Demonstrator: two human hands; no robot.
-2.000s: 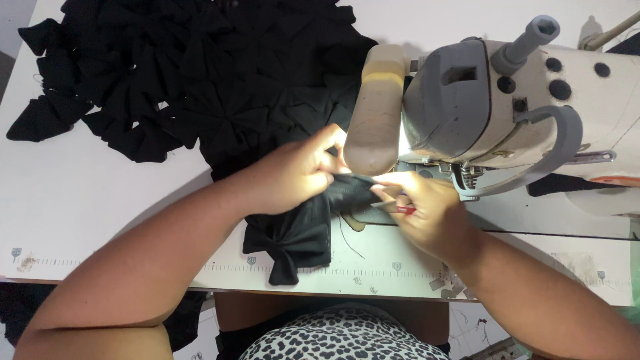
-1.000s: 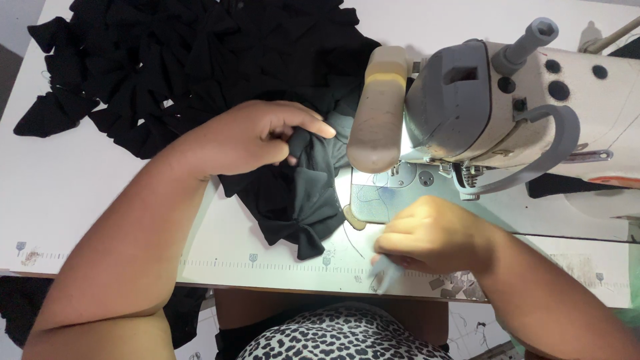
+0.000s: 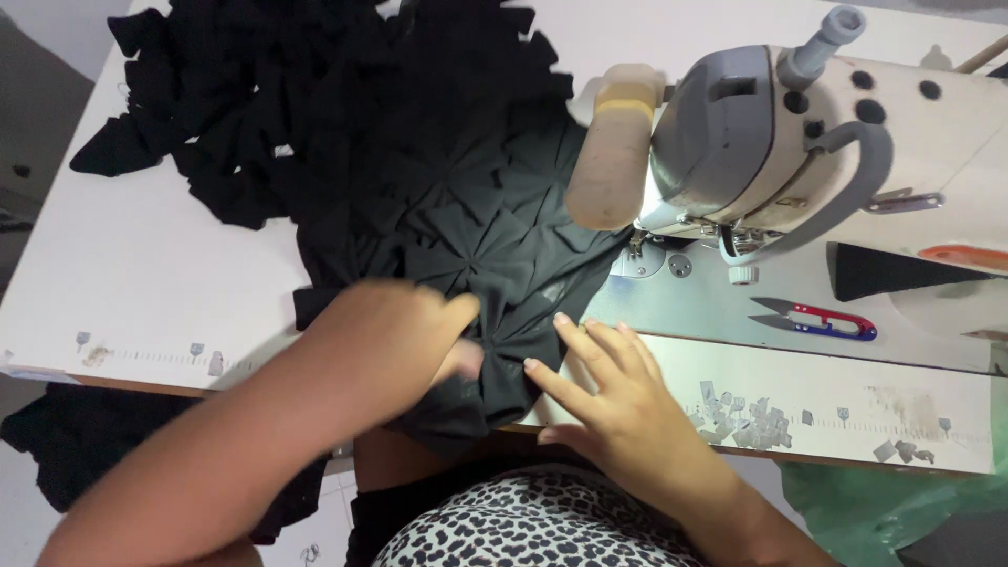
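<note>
Black pleated fabric (image 3: 472,213) spreads over the left and middle of the table, and its near part hangs over the front edge. My left hand (image 3: 402,339) is on the near part of this fabric, blurred, with thumb and index finger close together; whether cloth is pinched between them is unclear. With fingers spread, my right hand (image 3: 614,386) rests its fingertips at the fabric's right edge. Thread snips with red and blue handles (image 3: 835,321) lie on the machine bed, right of my right hand. The sewing machine (image 3: 732,142) stands behind them, its presser foot (image 3: 636,242) beside the fabric.
A beige padded lamp-like part (image 3: 614,157) hangs over the fabric's right side. A black cloth scrap (image 3: 898,272) lies under the machine arm. Small grey scraps (image 3: 748,421) sit along the table's measuring scale (image 3: 843,417). Green plastic (image 3: 898,504) hangs below the right front edge.
The fabric has been spread out and lies nearer the front edge. My right hand has moved onto the fabric's edge, with its fingers now spread. The snips lie on the machine bed.
</note>
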